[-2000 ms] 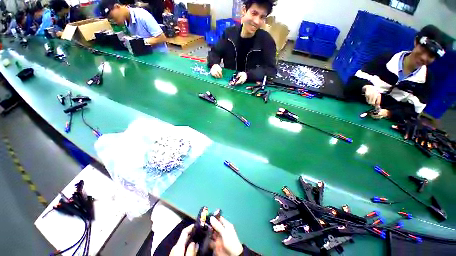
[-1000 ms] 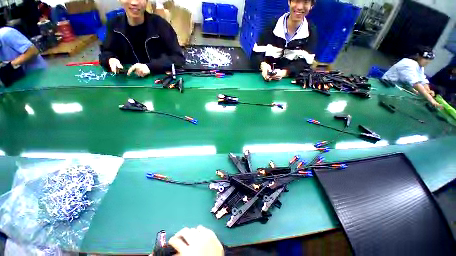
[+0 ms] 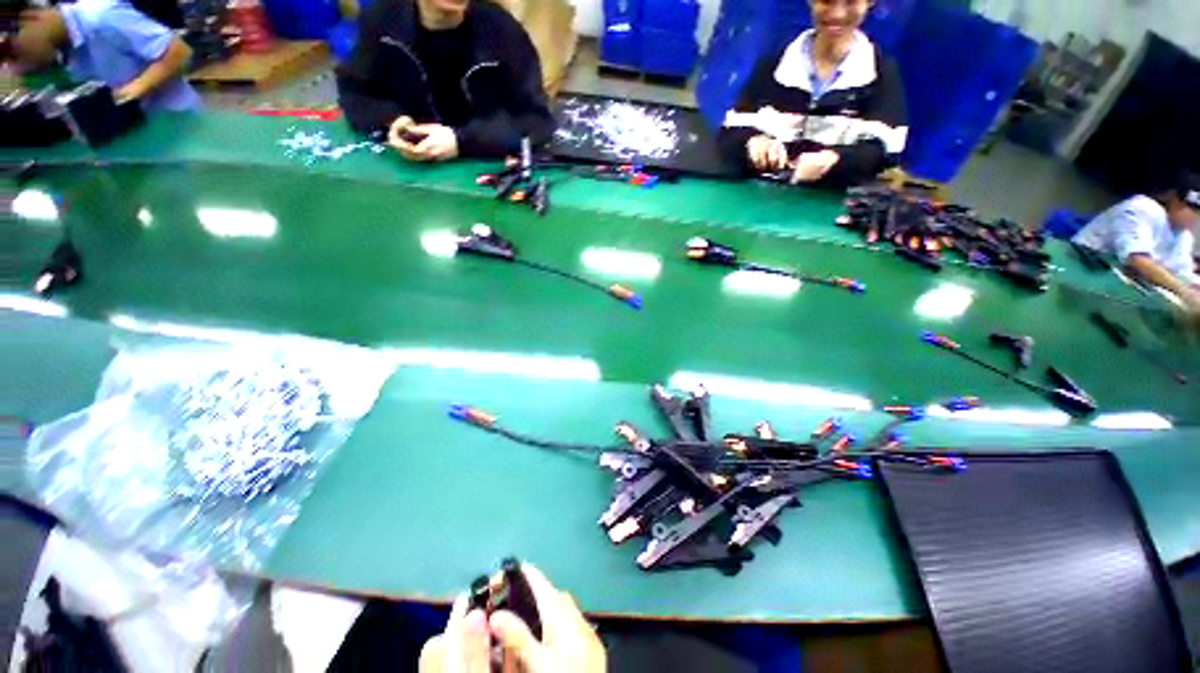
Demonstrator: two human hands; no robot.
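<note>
My left hand (image 3: 457,644) and my right hand (image 3: 559,634) are at the bottom edge, close together over the bench's front edge. Both hold one black clamp (image 3: 513,594) between them, its two ends pointing up and away. The lower parts of the hands are cut off by the frame. Fingers hide most of the clamp. A pile of black clamps (image 3: 684,480) with copper-orange tips and red-blue cable ends lies on the bench to the right. Small silver-white pieces (image 3: 250,423) lie heaped on a crumpled clear plastic bag (image 3: 112,440) at the left.
A black ribbed tray (image 3: 1040,552) lies at the right, over the bench edge. The glossy green conveyor (image 3: 395,296) carries spaced clamp leads (image 3: 776,270). Several people work opposite, beside another clamp pile (image 3: 941,234) and a black tray of silver pieces (image 3: 625,129).
The view swung right, then slightly back left. Both hands are now seen together on the clamp; a second ago one hand mostly showed. Leads on the conveyor have shifted relative to the bench pile.
</note>
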